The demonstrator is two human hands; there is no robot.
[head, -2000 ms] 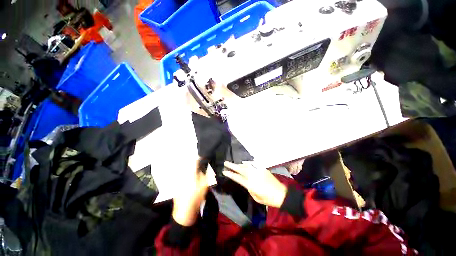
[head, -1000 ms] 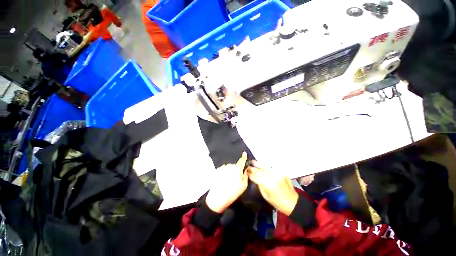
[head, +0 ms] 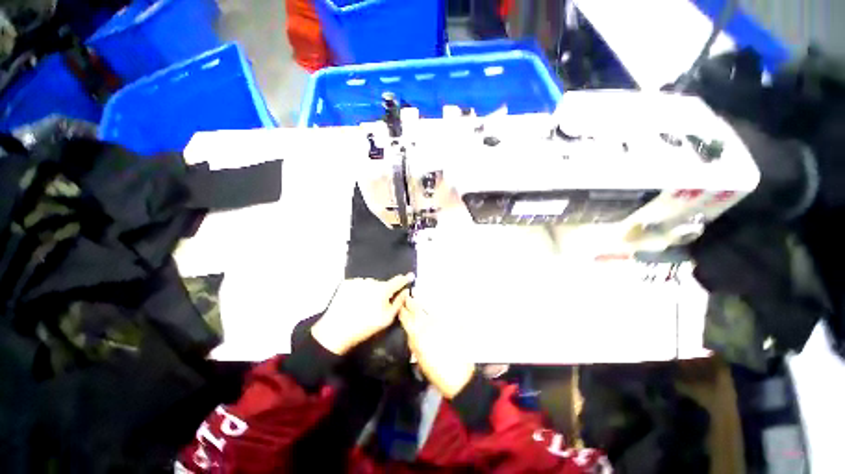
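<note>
A black cut panel (head: pixel 375 245) lies on the white table under the presser foot and needle (head: pixel 422 225) of the white sewing machine (head: pixel 611 148). It runs toward me, under my hands. My left hand (head: pixel 364 310) rests on the panel and pinches its right edge near the table's front. My right hand (head: pixel 434 344) pinches the same edge, fingertips touching the left hand's. Below the hands, dark fabric hangs over the table's front edge toward my lap. The part of the panel under my left palm is hidden.
A heap of black and camouflage pieces (head: pixel 102 268) lies at left, with a black piece (head: pixel 236 184) reaching onto the table. Blue crates (head: pixel 185 102) stand behind. A cardboard box (head: pixel 727 417) with dark fabric is below the table at right. More dark fabric hangs at far right.
The view has turned, so the machine looks more level. The hands, apart on the panel two seconds ago, are together at its right edge. The panel has passed further behind the needle.
</note>
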